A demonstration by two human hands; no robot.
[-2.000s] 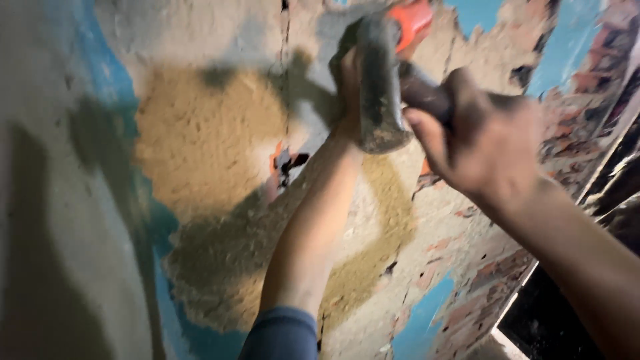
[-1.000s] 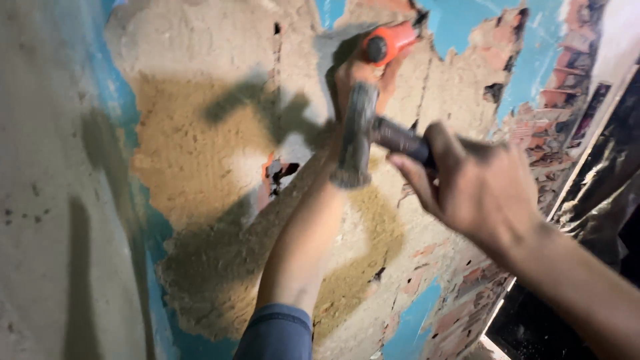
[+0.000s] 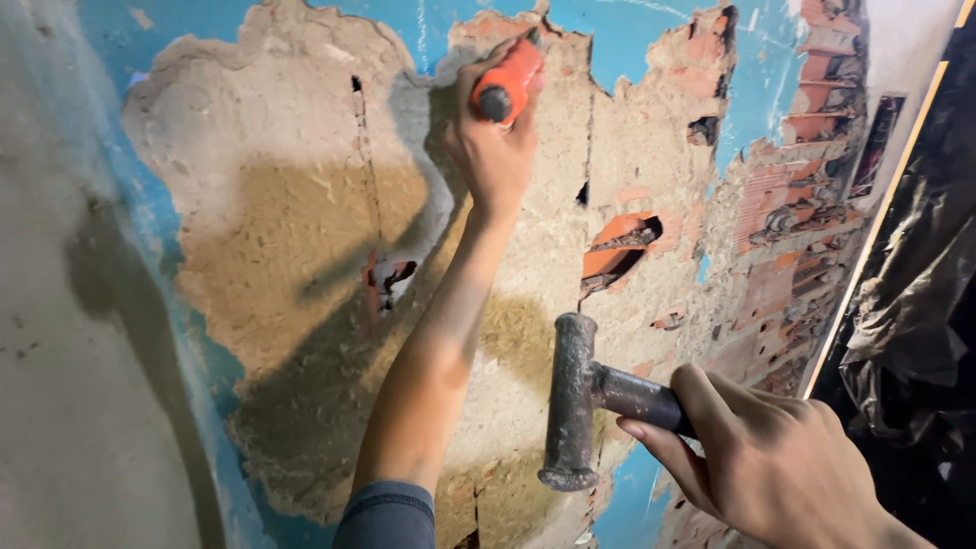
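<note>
My left hand [image 3: 496, 145] is raised against the wall and grips the orange sleeve of a chisel [image 3: 509, 82], whose dark struck end faces me. The chisel's dark tip meets the edge of the blue-painted plaster [image 3: 621, 38] at the top. Low on the right, my right hand [image 3: 770, 450] is closed around the dark handle of a metal hammer [image 3: 572, 404]. The hammer's head hangs below the chisel, apart from it, in front of the wall. Around both hands the wall shows bare, rough mortar [image 3: 305, 198] with ragged blue edges.
A broken opening in hollow clay brick [image 3: 621, 252] lies right of my left forearm, and a smaller hole [image 3: 389, 278] lies left of it. Exposed bricks [image 3: 816, 114] run down the right side. Dark plastic sheeting [image 3: 900, 335] hangs at the far right, and a grey wall [image 3: 69, 343] stands left.
The hammer has moved down, away from the chisel, and my right hand is lower. My left hand still holds the chisel near the top. The broken brick opening, hidden before, now shows.
</note>
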